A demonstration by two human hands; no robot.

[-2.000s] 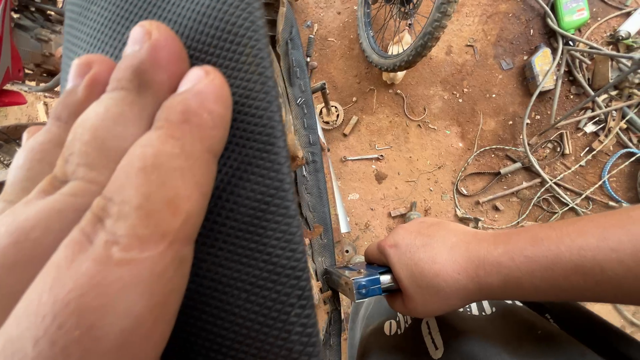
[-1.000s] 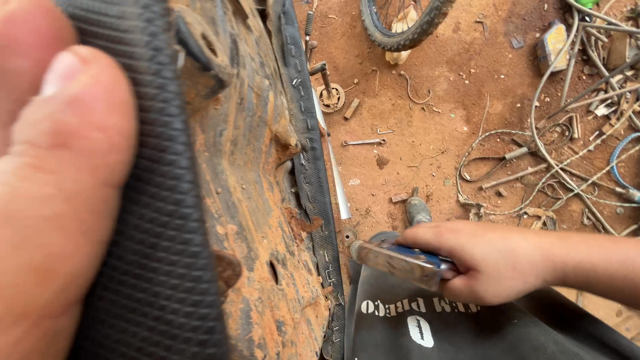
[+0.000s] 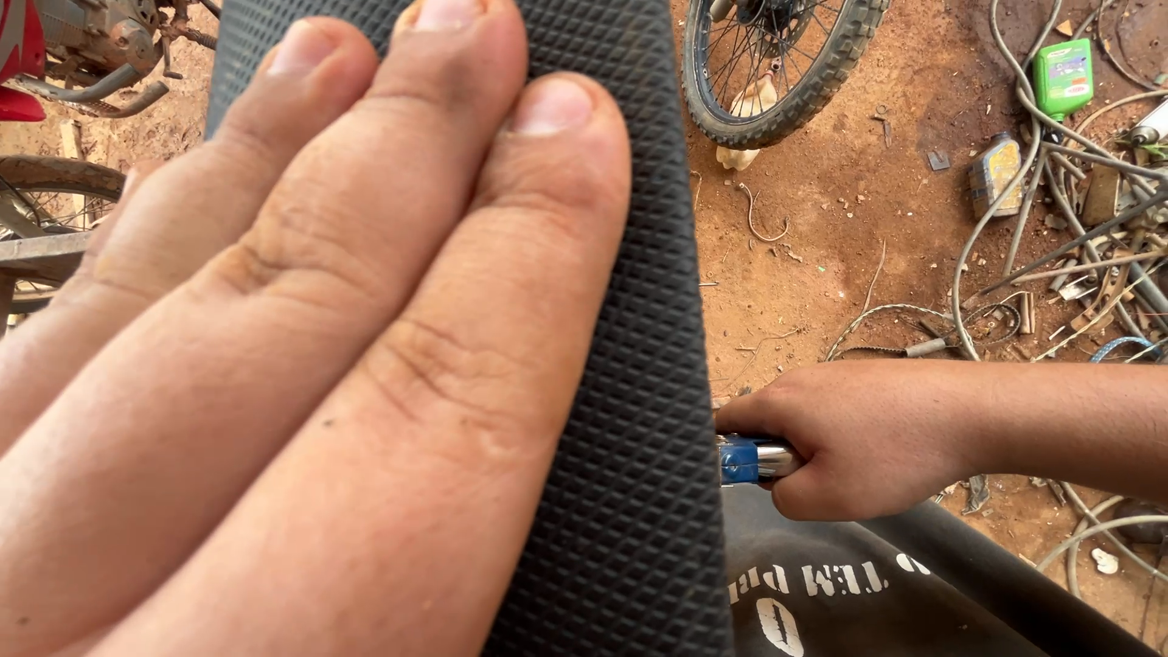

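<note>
My left hand [image 3: 365,347] is large in the foreground, its fingers laid over the black textured cover of a motorcycle seat [image 3: 648,438]; the thumb is out of sight. On the seat's far side my right hand [image 3: 858,438] is closed around the handle of a blue and chrome staple gun [image 3: 753,459]. The tool's front end disappears behind the seat's edge, so its contact point cannot be seen. Below the right hand spreads black sheet material [image 3: 821,611] with white lettering. The seat's underside is hidden from this angle.
A knobby-tyred wheel [image 3: 776,128] stands at the top centre. Tangled cables [image 3: 1040,237], a green plastic bottle [image 3: 1064,78] and a yellow-grey bottle [image 3: 996,175] lie on the dirt floor at right. Part of a red motorcycle [image 3: 23,64] and another wheel [image 3: 59,173] show at left.
The seat has tilted, so its rusty underside and stapled edge, visible one second ago, are now covered. The staple gun has moved behind the seat's edge, still in my right hand.
</note>
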